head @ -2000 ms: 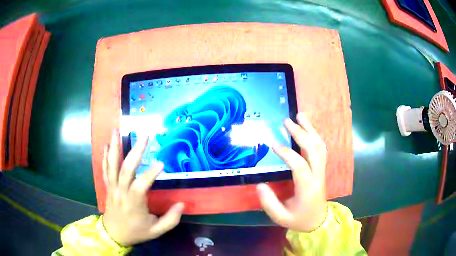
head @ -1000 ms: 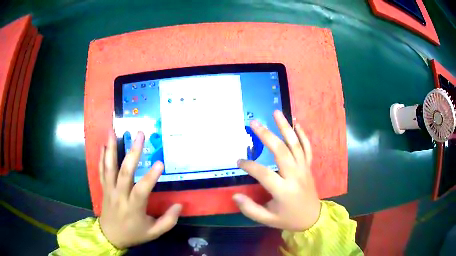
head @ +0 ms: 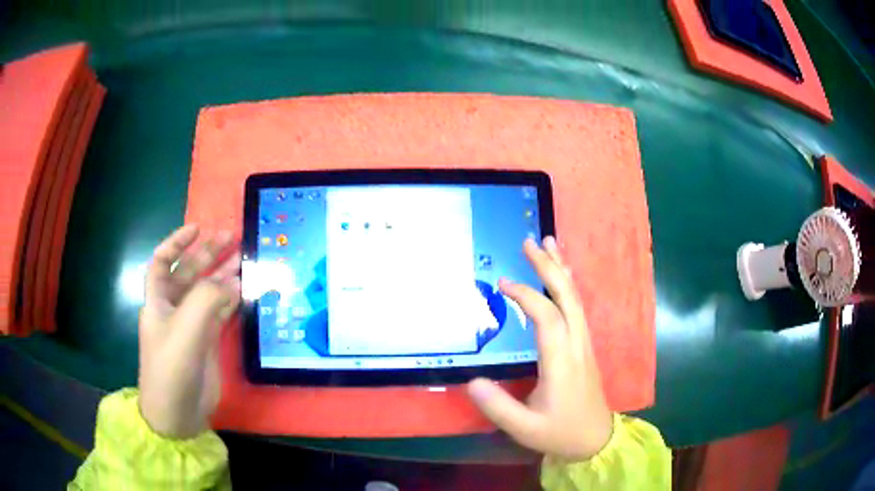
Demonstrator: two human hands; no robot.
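Note:
A tablet (head: 401,278) lies face up on an orange-red foam pad (head: 422,129). Its screen is lit, with a white window over a blue desktop with icons. My left hand (head: 182,336) is at the tablet's left edge, its fingers curled and slightly blurred; whether it touches the edge is unclear. My right hand (head: 556,369) is spread over the tablet's lower right corner, fingers apart, fingertips over the screen and right edge. It grips nothing.
A foam tray stack (head: 48,192) stands at the left. A white desk fan (head: 815,259) is at the right. A dark tablet (head: 753,34) lies on foam at the upper right, and another foam piece with a dark tablet is behind the fan. All rest on a green workbench (head: 710,384).
The white window opened on the screen between the first two frames. My left hand has moved off the screen to the left edge and its fingers have curled. The view has shifted slightly.

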